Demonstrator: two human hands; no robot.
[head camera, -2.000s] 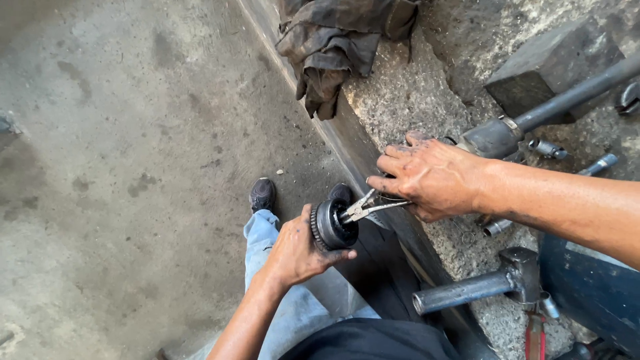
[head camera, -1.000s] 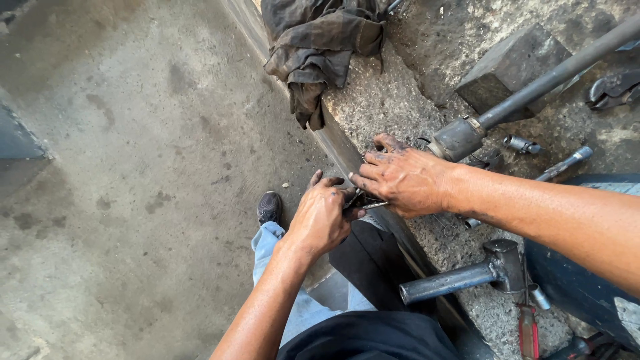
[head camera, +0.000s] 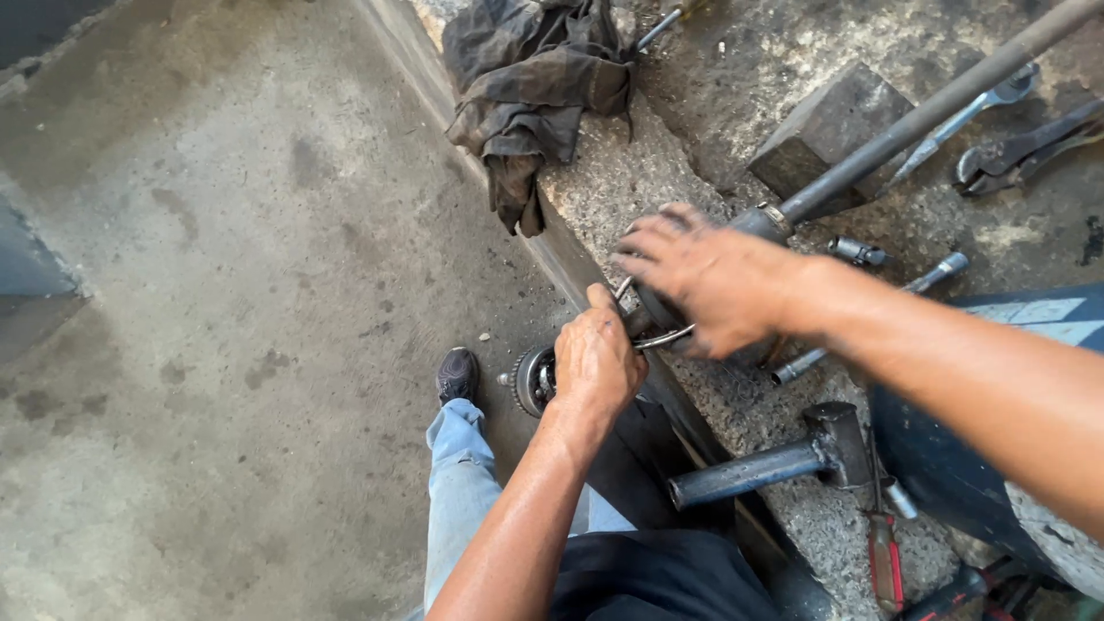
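Observation:
My left hand (head camera: 599, 358) is closed around a metal part near the ledge's edge; its fingers hide most of what it grips. Just left of it shows a round toothed CV joint housing (head camera: 530, 381) with shiny metal inside. Pliers handles (head camera: 662, 338) spread between my two hands; the jaws are hidden. My right hand (head camera: 703, 280), blurred, is over the handles and the dark end of the shaft, fingers spread; whether it grips them I cannot tell. The long steel axle shaft (head camera: 914, 121) runs from under that hand to the upper right.
On the rough concrete ledge lie a dark rag (head camera: 552, 86), a metal block (head camera: 828, 138), locking pliers (head camera: 1026, 151), a socket (head camera: 856, 250), an extension bar (head camera: 936, 272), a heavy hammer (head camera: 759, 470) and a screwdriver (head camera: 885, 561). A blue container (head camera: 931, 457) stands at the right.
Two seconds ago the pliers' tips were in the round housing held in my left hand. Now that hand is further right, beside the shaft end, with the housing at its left.

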